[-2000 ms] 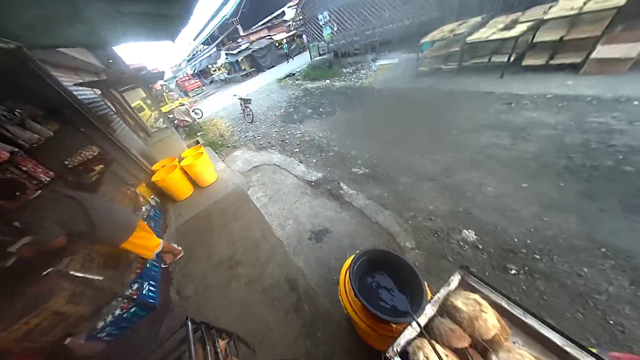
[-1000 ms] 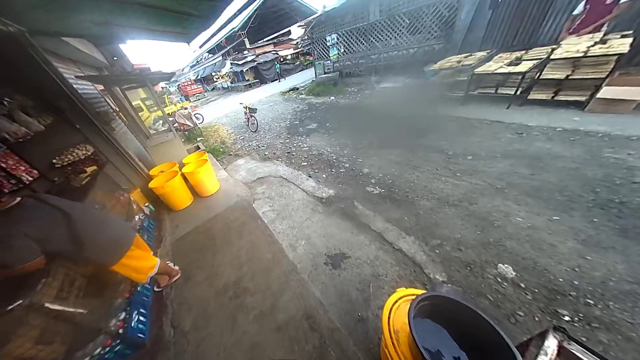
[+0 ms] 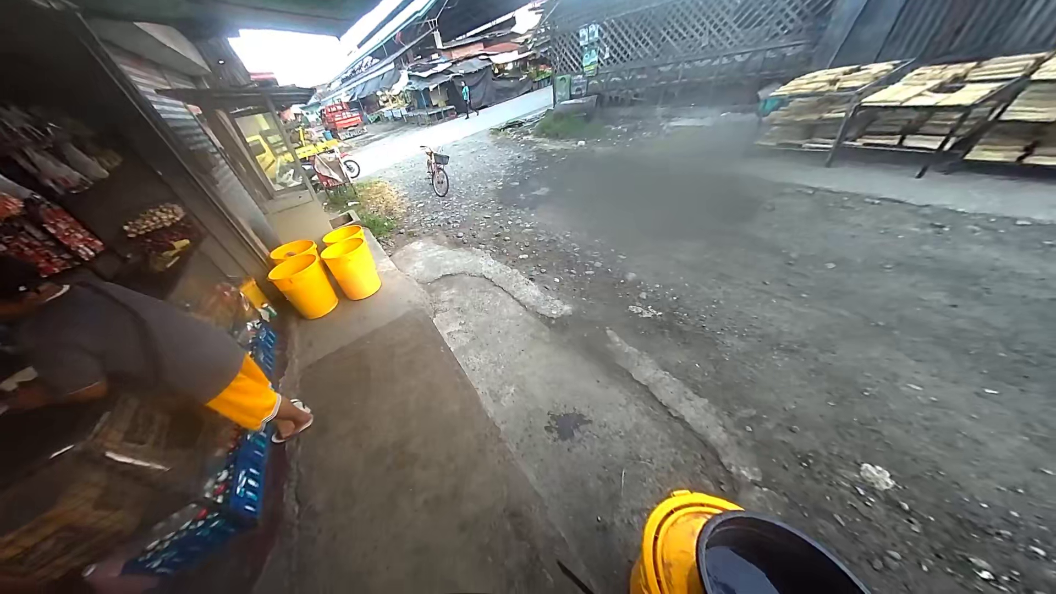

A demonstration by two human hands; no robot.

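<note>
Neither my left hand nor my right hand shows in the head view. Closest to me, at the bottom edge, a black bucket with dark liquid-like sheen inside stands against a yellow bucket or lid. Several yellow plastic buckets stand grouped on the concrete walkway, further off to the left. At the left, a person in a dark shirt and yellow shorts bends over beside blue plastic crates holding bottles.
A concrete walkway runs beside a rough gravel road. A bicycle stands on the gravel ahead. Racks with stacked pale wood pieces line the far right side. Hanging packets fill the stall at left.
The view has swung, so the box of round brown husk-like things at the lower right has left the frame and the black bucket sits lower.
</note>
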